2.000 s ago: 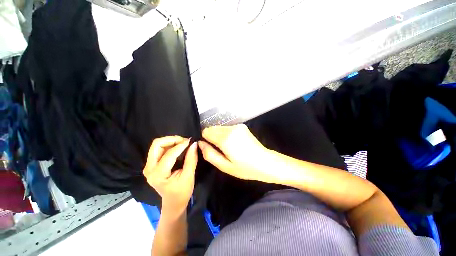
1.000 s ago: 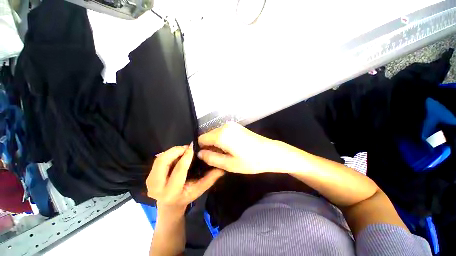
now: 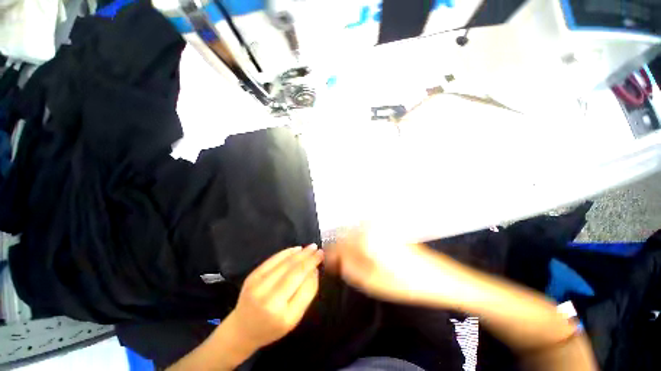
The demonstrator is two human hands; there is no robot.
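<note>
The black fabric garment piece (image 3: 254,188) lies on the white machine bed and hangs over its near edge. Its straight right edge runs from the presser foot area (image 3: 290,98) down to my hands. My left hand (image 3: 281,293) pinches the fabric edge between its fingertips at the table's near edge. My right hand (image 3: 370,264) is close beside it on the right and blurred; whether it grips the fabric cannot be told. A small white label (image 3: 212,278) shows on the cloth left of my left hand.
The machine bed (image 3: 449,167) carries a small black clip-like tool (image 3: 388,112) and a tan cord (image 3: 478,97). Red-handled scissors (image 3: 633,88) lie far right. The control panel (image 3: 616,14) is top right. Black pieces (image 3: 536,246) lie right, a perforated metal rail (image 3: 54,335) lower left.
The view has tilted up, bringing the machine head, tool and scissors into sight. Both hands stay near the table edge; the left fingers are straighter, and the right hand is now blurred.
</note>
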